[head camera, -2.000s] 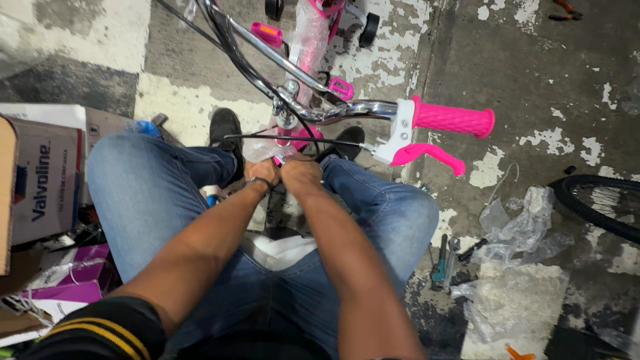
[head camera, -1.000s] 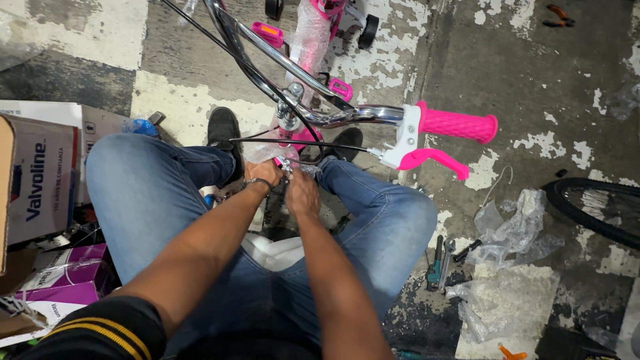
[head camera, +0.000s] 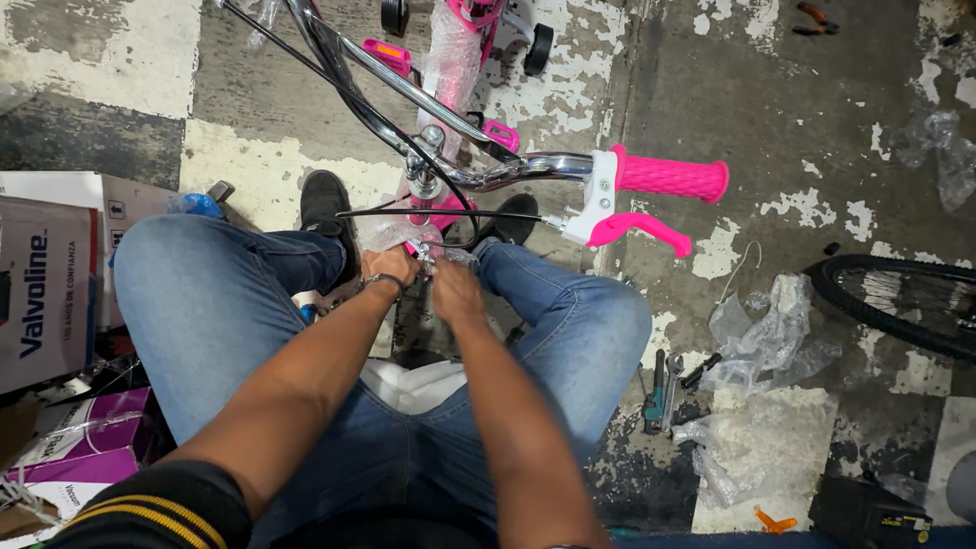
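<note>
A child's bicycle with a chrome handlebar, a pink rubber grip and a pink brake lever stands in front of me. Its pink frame is wrapped in bubble wrap. My left hand has its fingers closed at a small shiny metal part below the handlebar stem. Close on the right, my right hand is curled at the same spot; what lies within its fingers is hidden. A black brake cable runs just above both hands.
Cardboard boxes stand at the left. On the floor at right lie an adjustable wrench, a combination wrench, clear plastic wrap and a bicycle tyre. Orange-handled pliers lie farther off.
My right hand has shifted slightly away from my left hand since two seconds ago. My left hand stays at the same place below the stem.
</note>
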